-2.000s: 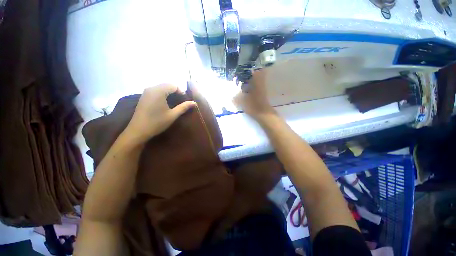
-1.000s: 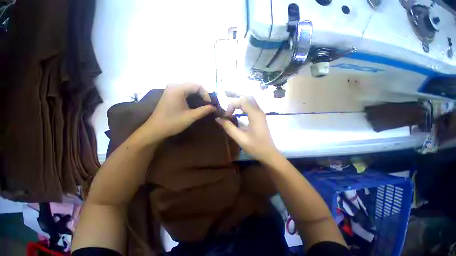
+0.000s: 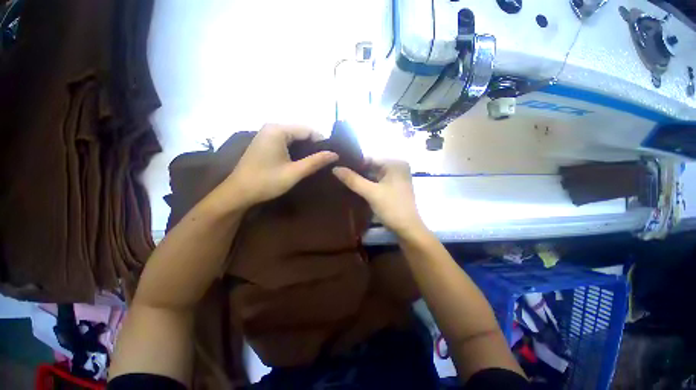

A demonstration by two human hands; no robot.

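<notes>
A brown garment panel (image 3: 298,236) lies over the table's front edge and hangs down onto my lap. My left hand (image 3: 278,164) grips its upper edge between thumb and fingers. My right hand (image 3: 385,190) pinches the same edge just to the right, the two thumbs close together. A dark corner of cloth stands up between the hands. The hands are in front of and to the left of the presser foot area (image 3: 433,140) of the white sewing machine (image 3: 534,114). The fingertips are partly hidden by cloth and glare.
A stack of brown cut panels (image 3: 69,183) drapes at the left. A dark brown scrap (image 3: 603,181) lies on the bed at right. A blue basket (image 3: 603,327) with offcuts stands lower right, a red basket (image 3: 65,378) lower left. Red scissor handles (image 3: 441,346) show near my lap.
My right hand has come back from the needle area to the panel edge beside my left hand. The view has shifted, so the machine appears farther right. The cloth corner now stands up between the hands.
</notes>
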